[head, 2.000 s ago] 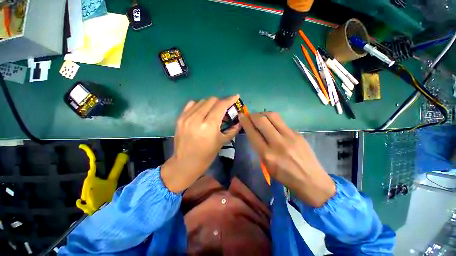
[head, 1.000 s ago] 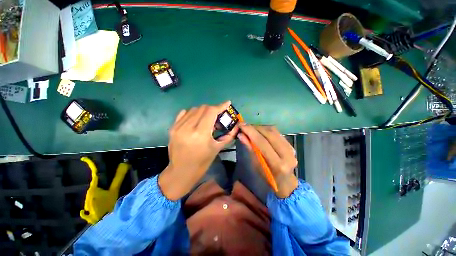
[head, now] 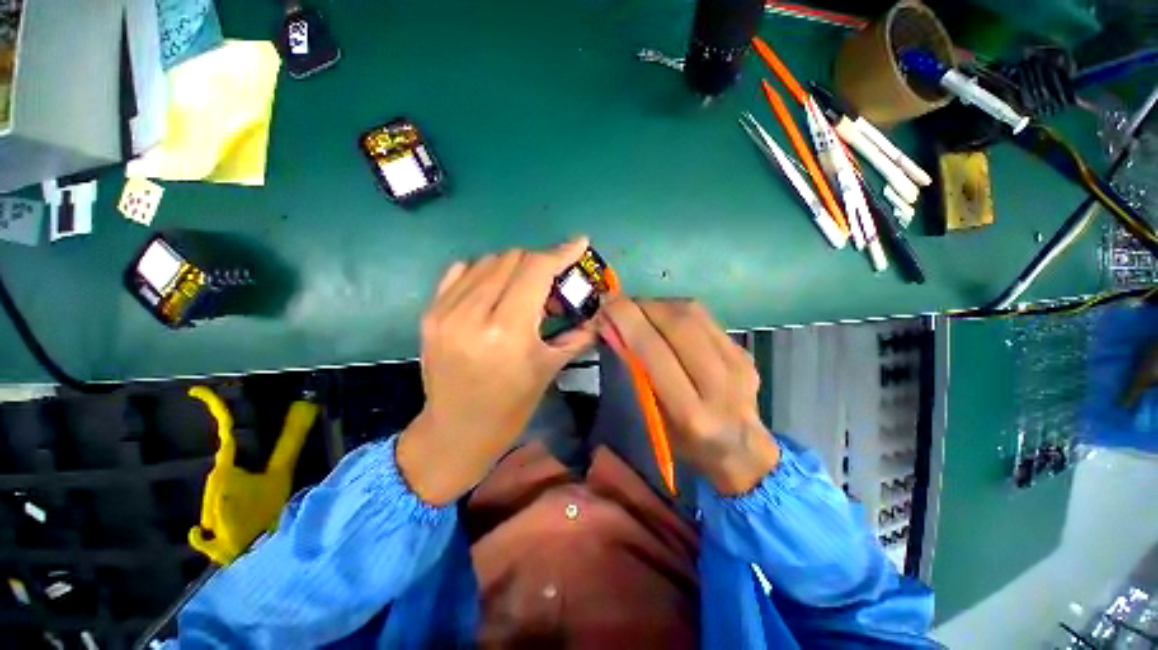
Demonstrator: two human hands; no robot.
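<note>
My left hand (head: 489, 343) holds a small open watch-like unit (head: 578, 291) between thumb and fingers, above the bench's front edge. The unit has a black case, a white rectangle and gold parts inside. My right hand (head: 692, 381) grips a long orange pry stick (head: 655, 425). The stick's upper end is at the unit's right side; its other end points down toward my body. Its exact contact with the case is partly hidden by my fingers.
On the green mat (head: 508, 127) lie another open unit (head: 404, 163) and a stacked unit (head: 172, 279). Tweezers (head: 798, 184), white sticks (head: 883, 150), a brown pot (head: 893, 61) and a sponge (head: 965, 191) are right. A yellow hand tool (head: 248, 476) is below left.
The orange stick is steeper than a second ago, and my right hand has turned slightly with it. The unit stays in my left hand. The whole view has shifted a little.
</note>
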